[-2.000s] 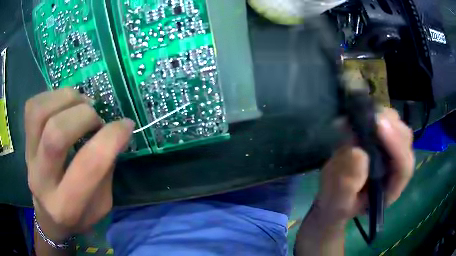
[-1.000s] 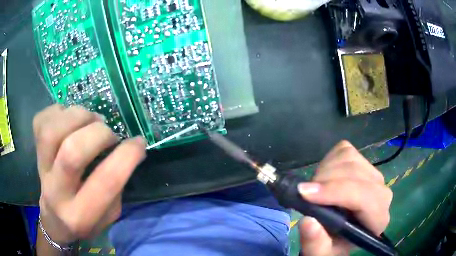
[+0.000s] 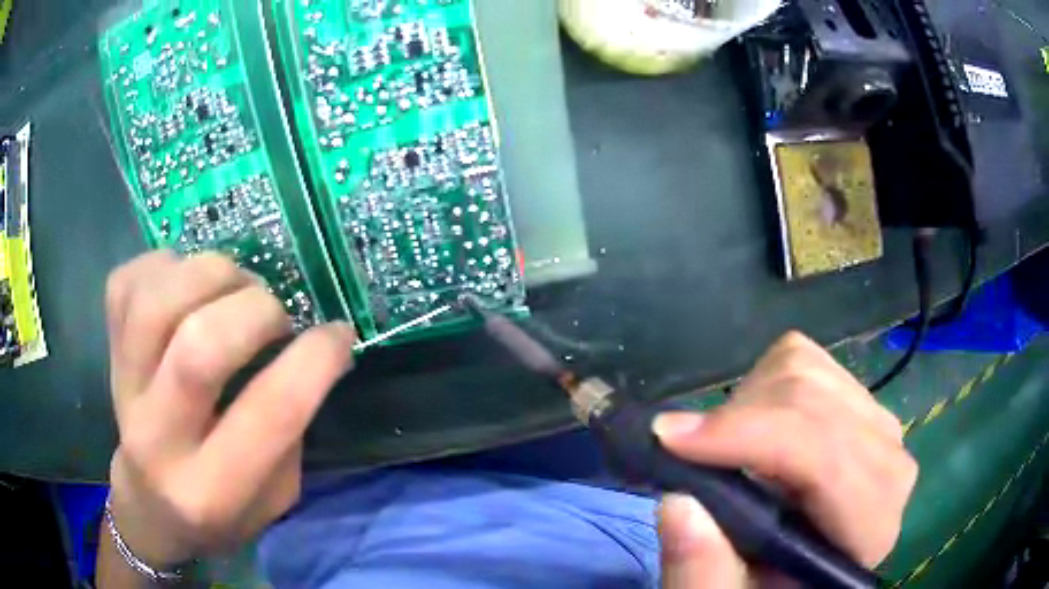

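Two green circuit boards lie side by side, solder side up, the left one (image 3: 190, 127) partly under my left hand and the right one (image 3: 403, 184) beside it. My left hand (image 3: 213, 403) pinches a thin, bright solder wire (image 3: 403, 327) between thumb and finger. The wire's free end reaches the near edge of the right board. My right hand (image 3: 794, 460) grips the black handle of a soldering iron (image 3: 661, 443). The iron's dark tip is at the board's near right corner, close to the wire's end. Faint smoke drifts right of the tip.
A grey-green mat (image 3: 541, 173) lies under the boards' right side. A whitish cup (image 3: 656, 35) stands at the top. A yellow-brown sponge (image 3: 826, 207) sits before the black iron stand (image 3: 845, 81). A cable (image 3: 914, 334) hangs over the bench edge. A yellow-marked strip (image 3: 21, 265) lies far left.
The iron has come from near the sponge to the right board's near corner. The solder wire has moved down to that corner. Over the last second both have stayed near there.
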